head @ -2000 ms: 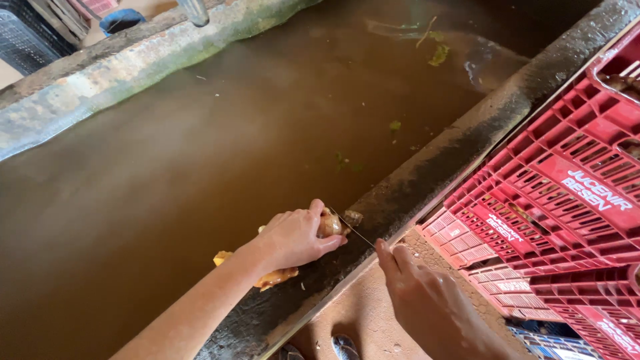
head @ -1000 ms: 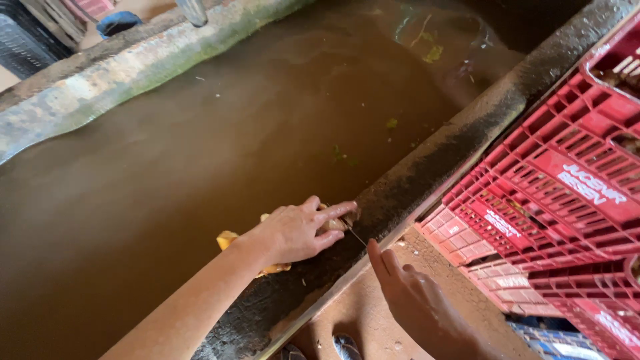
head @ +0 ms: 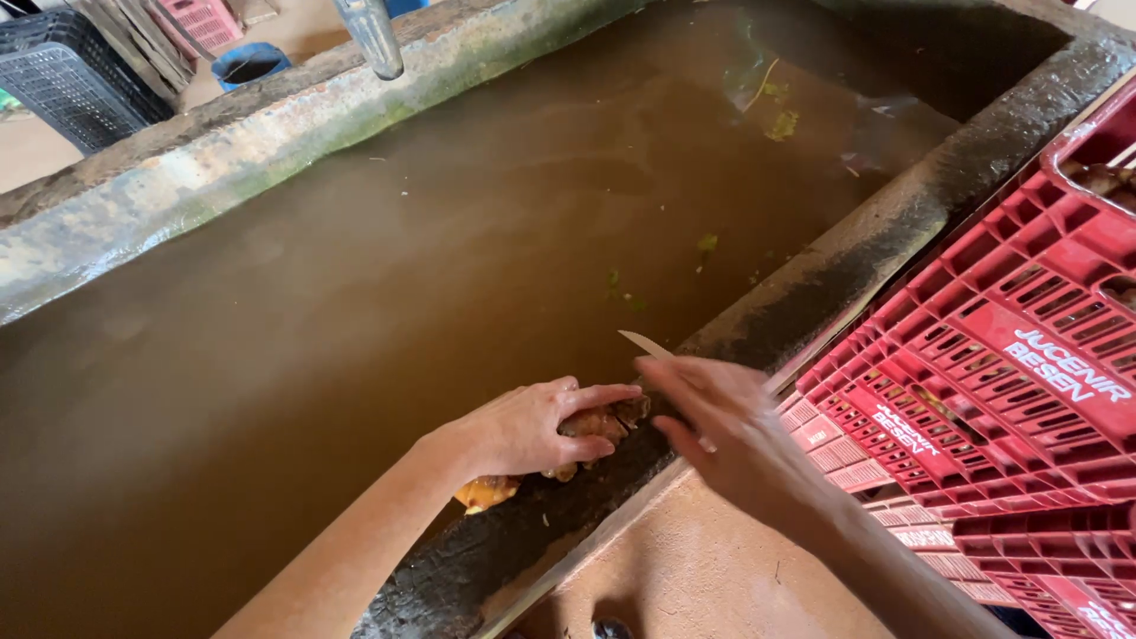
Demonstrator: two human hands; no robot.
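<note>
My left hand (head: 537,426) grips a knobbly brown root or rhizome (head: 596,428) and presses it on the wet concrete rim (head: 524,532) of a water tank. A yellow-orange piece (head: 486,493) lies under the wrist, on the side toward the water. My right hand (head: 710,408) is just right of the root, closed on a knife; its handle is hidden in the hand. The pointed blade of the knife (head: 645,343) sticks out toward the upper left, over the water's edge, apart from the root.
Murky brown water (head: 426,266) with floating leaf bits fills the tank. Stacked red plastic crates (head: 1003,373) stand close on the right. At the upper left are the far rim (head: 177,191), a pipe (head: 371,40), a black crate (head: 75,84) and a blue container (head: 250,65).
My right hand has moved up from below the rim, and the knife blade, which was against the root, now points away from it over the water. My left hand remains on the root.
</note>
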